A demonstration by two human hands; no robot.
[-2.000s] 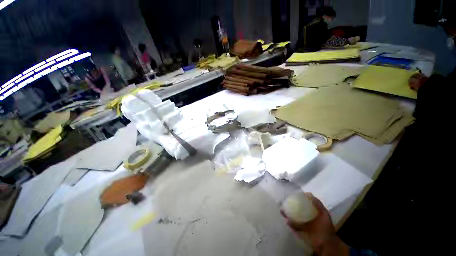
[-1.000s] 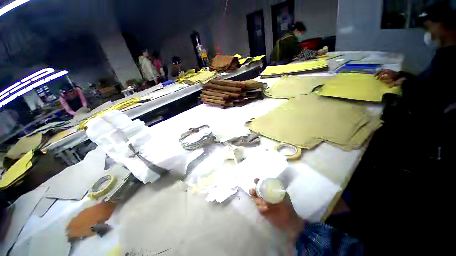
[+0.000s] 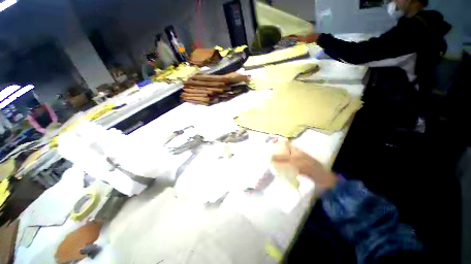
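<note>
My right hand is at right of centre, over the near right part of the table, with a blue sleeve behind it. It is closed on a pale squeeze bottle, washed out by glare, with a yellowish nozzle pointing down. Bright white pieces lie left of the hand; glare hides their edges. A large grey-beige panel lies flat at the bottom centre. My left hand is out of the picture.
A white strapped bundle, tape roll and brown-orange piece lie at left. Olive-tan panels and folded brown panels lie farther back. A person in black stands across at right, holding a yellowish sheet.
My right hand has moved up and away over the table with the bottle, which has tipped nozzle-down. The view has turned right. The other person's arm now reaches left with a raised sheet.
</note>
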